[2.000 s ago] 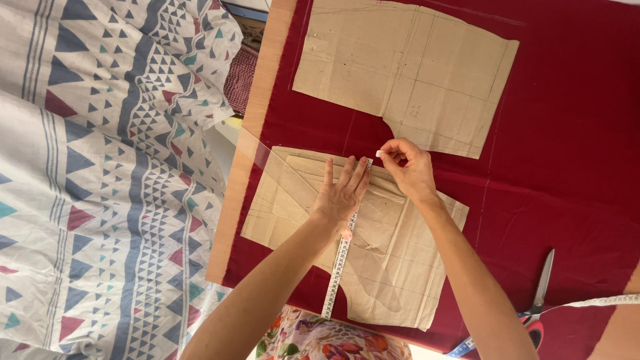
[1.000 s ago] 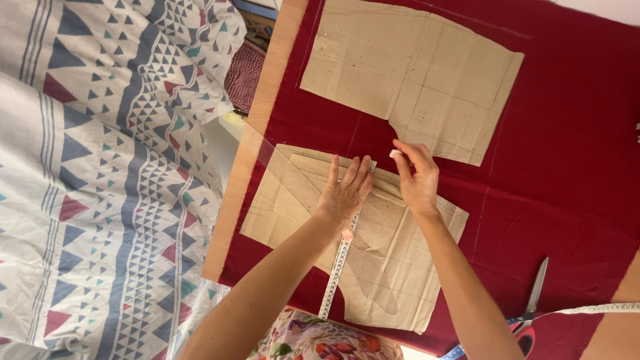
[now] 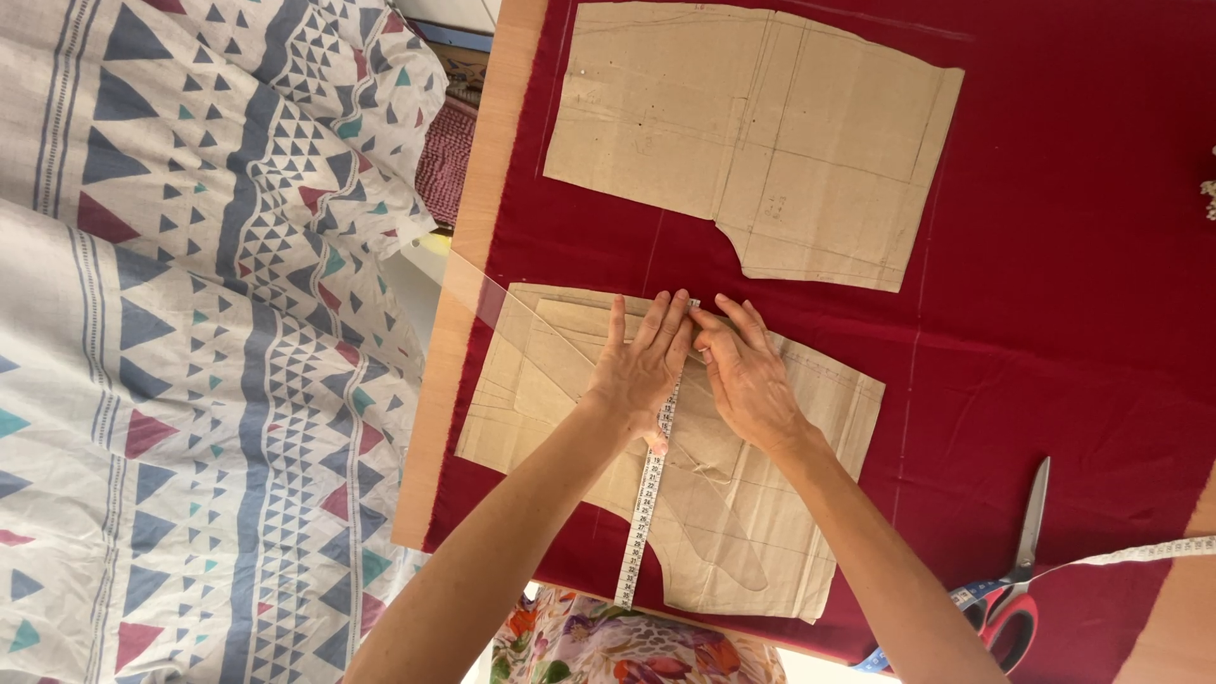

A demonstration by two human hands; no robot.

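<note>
My left hand (image 3: 641, 370) lies flat, fingers spread, pressing a white tape measure (image 3: 638, 532) onto a brown paper pattern piece (image 3: 826, 399). Beside it my right hand (image 3: 746, 370) is bent, its thumb and forefinger pinched near the tape's top end; something small and pale shows between them, perhaps chalk. A clear plastic ruler (image 3: 560, 356) lies across the pattern, partly under my left hand. Burgundy fabric (image 3: 1064, 332) with pale drawn lines spreads beneath. Another paper pattern piece (image 3: 760, 142) lies farther up on it.
Scissors with red and dark handles (image 3: 1024, 570) rest at the lower right, with a tape measure (image 3: 1140, 551) running past them. The wooden table edge (image 3: 456, 313) shows at the left. Beyond it hangs a patterned curtain (image 3: 218, 332). Woven pink material (image 3: 445, 166) sits beside the table.
My right hand was raised just right of the tape's end with a small white piece in its fingertips; now it is down beside my left hand. My left hand has stayed on the tape.
</note>
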